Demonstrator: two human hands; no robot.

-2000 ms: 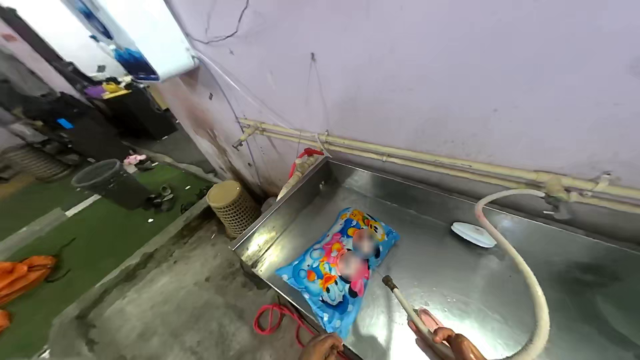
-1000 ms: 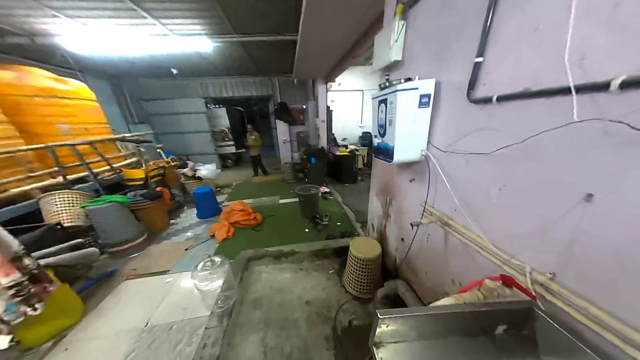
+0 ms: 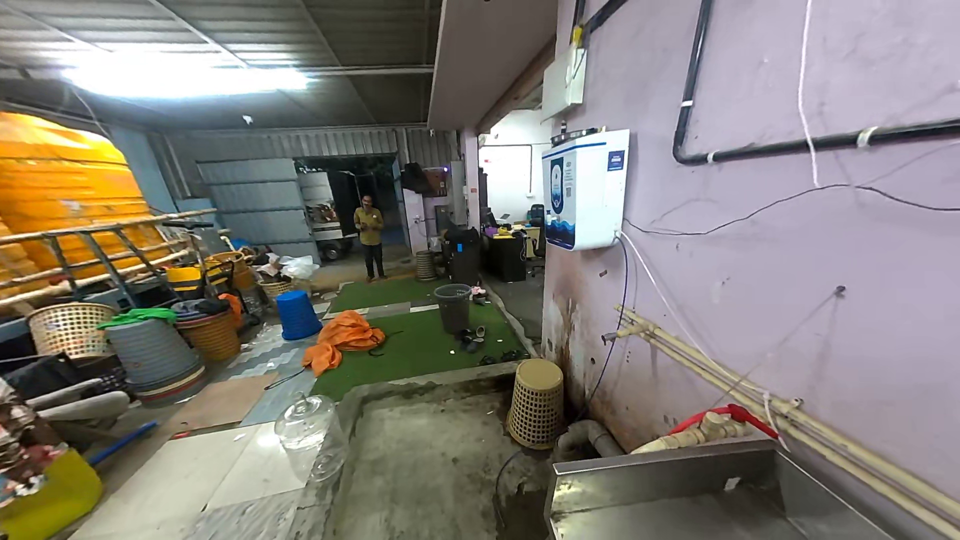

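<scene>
Neither of my hands shows in the head view now. At the lower right is the corner of a stainless steel sink [image 3: 667,469], its rim close to the wall. A beige plastic basket [image 3: 536,405] stands upside down on the wet concrete floor just left of it. Beige pipes [image 3: 720,375] run along the wall behind the sink, and a red hose [image 3: 739,412] loops over a pipe fitting. A white water purifier [image 3: 586,191] hangs on the wall. What my hands hold or touch is hidden.
A low concrete ledge [image 3: 442,375] borders the wash area. Left of it lie a clear plastic container [image 3: 307,424] and an orange cloth [image 3: 345,337]. Beyond are a grey bin [image 3: 453,307], a blue tub [image 3: 298,315] and stacked baskets [image 3: 150,352]. A person [image 3: 369,236] stands near the doorway.
The view has swung left and up from the sink. Two seconds ago my hands were at the sink, with a pale hose and a colourful printed plastic packet; none of these shows now.
</scene>
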